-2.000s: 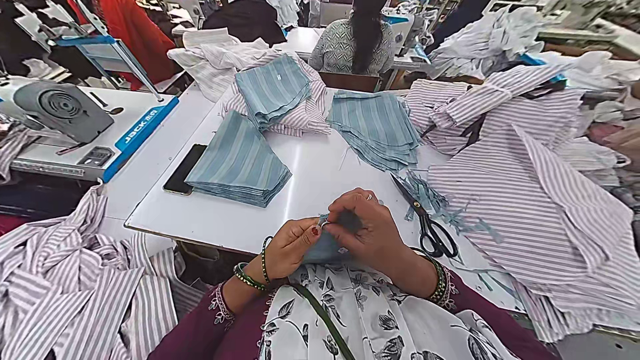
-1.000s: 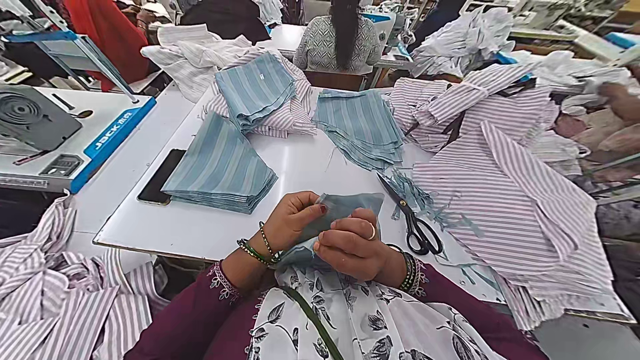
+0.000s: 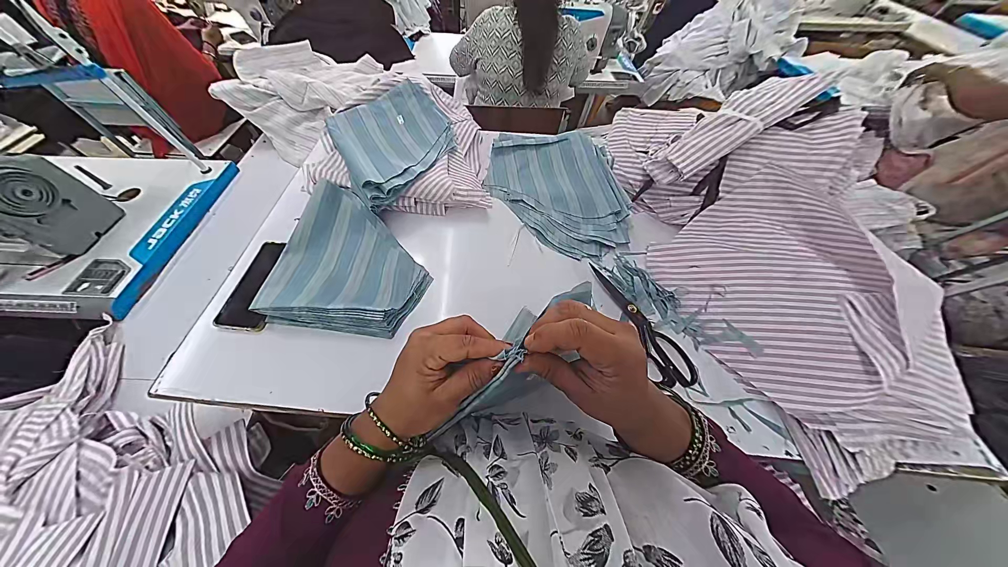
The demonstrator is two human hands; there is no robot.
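Between my two hands, over my lap at the table's near edge, is a blue striped fabric piece (image 3: 504, 382). My left hand (image 3: 449, 370) pinches its edge between thumb and fingertips. Close beside it, my right hand (image 3: 591, 358) pinches the same edge, with a corner of cloth rising behind the fingers. Black-handled scissors (image 3: 650, 335) lie just right of my right hand, blades pointing away. Blue fabric scraps (image 3: 661, 299) lie beside them. A stack of blue striped pieces (image 3: 342, 268) rests beyond my left hand, partly over a black phone (image 3: 248, 291).
More blue striped pieces (image 3: 559, 189) and another blue stack (image 3: 390, 138) lie farther back on the white table (image 3: 472, 252). Purple-striped fabric (image 3: 795, 291) covers the right side; more striped cloth (image 3: 126, 480) hangs lower left. A sewing machine (image 3: 55, 220) stands left. A person (image 3: 520, 55) sits ahead.
My fingertips have come together at the cloth's edge; one second ago my right hand was curled over the cloth, lower and farther from the left fingertips. The piece is now folded or bunched between them.
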